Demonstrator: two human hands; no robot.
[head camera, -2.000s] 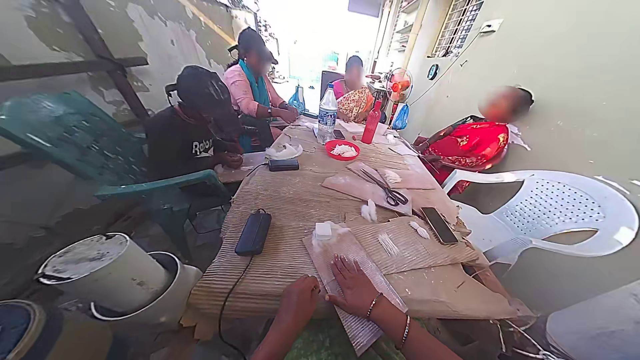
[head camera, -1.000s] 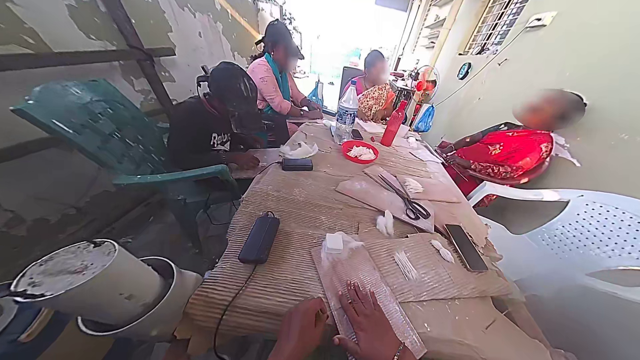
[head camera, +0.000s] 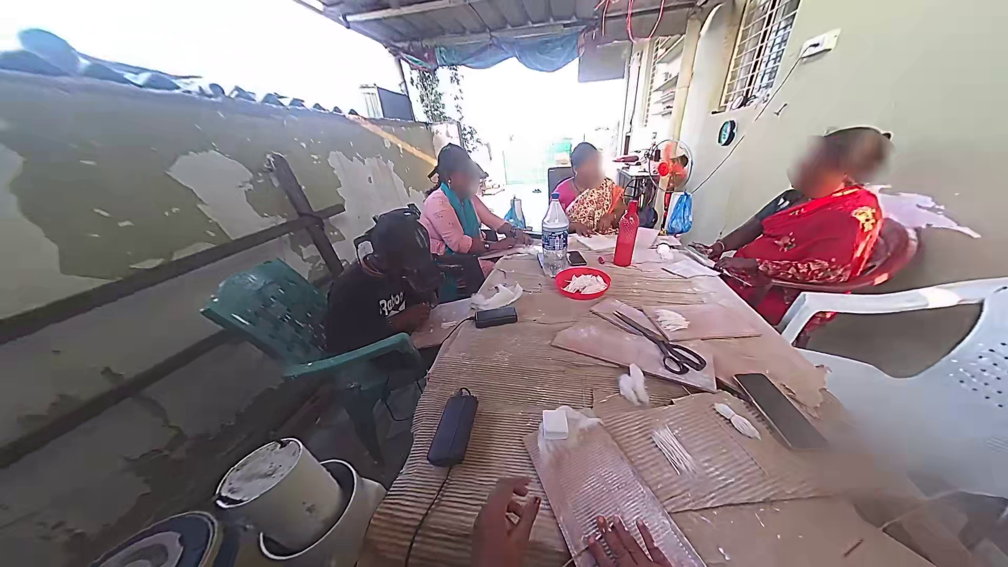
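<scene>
My right hand lies with spread fingers on a ribbed board at the table's near edge; whether something thin is under it cannot be told. Just left of the board is my left hand, fingers curled and apart, with no object visible in it. A small white block rests on white cotton at the board's far end. To the right, thin white sticks lie on corrugated cardboard, with a tied white bundle beyond. Cotton tufts sit farther back.
Scissors, a smartphone, a black power bank with a cable, a red bowl, a water bottle and a red bottle are on the table. Several people sit around it. Buckets stand at lower left, a white chair at right.
The view has tilted up, showing more roof and wall. My right hand has slid toward the near end of the board. My left hand's fingers are now more spread.
</scene>
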